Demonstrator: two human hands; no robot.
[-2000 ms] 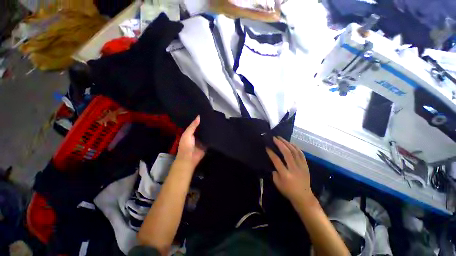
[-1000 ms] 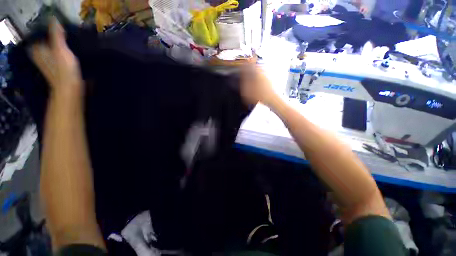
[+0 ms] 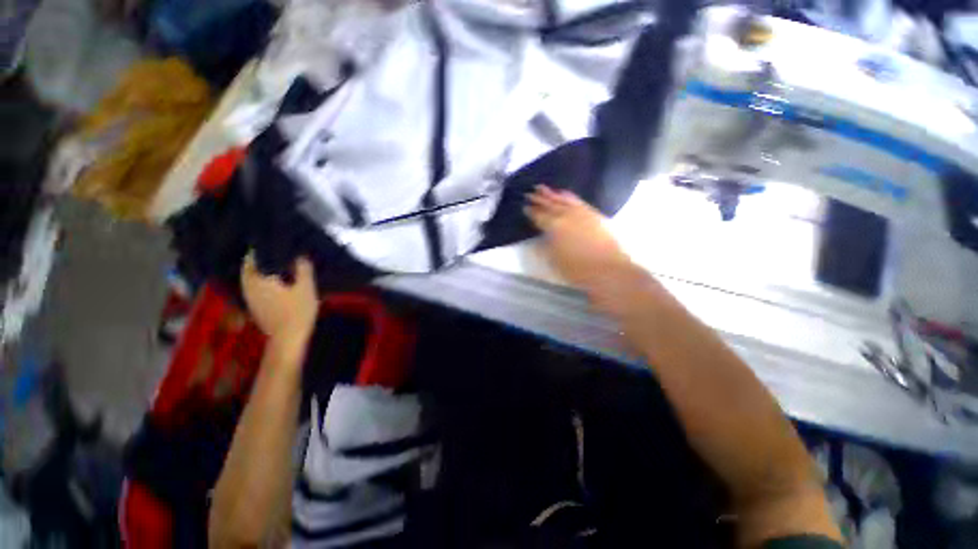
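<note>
The white garment body with black stripes [image 3: 483, 118] lies spread on the sewing table [image 3: 504, 295], left of the sewing machine [image 3: 794, 129]. My left hand [image 3: 281, 295] is at the garment's black left part [image 3: 281, 231], its fingers bent into the cloth at the table's left end. My right hand [image 3: 568, 231] lies on the black part [image 3: 552, 177] at the garment's right side, fingertips on the cloth; whether it grips is unclear. The frame is blurred.
A black smartphone [image 3: 853, 247] lies on the machine bed, with snips [image 3: 899, 365] to its right. A red crate [image 3: 209, 349] stands below left, beside a striped bundle [image 3: 365, 461] at lap level. Mustard cloth [image 3: 145, 134] lies at the upper left.
The black cloth held up between both hands has come down. The garment now lies on the table with its white striped side showing. My left hand has moved down and right; my right hand is lower.
</note>
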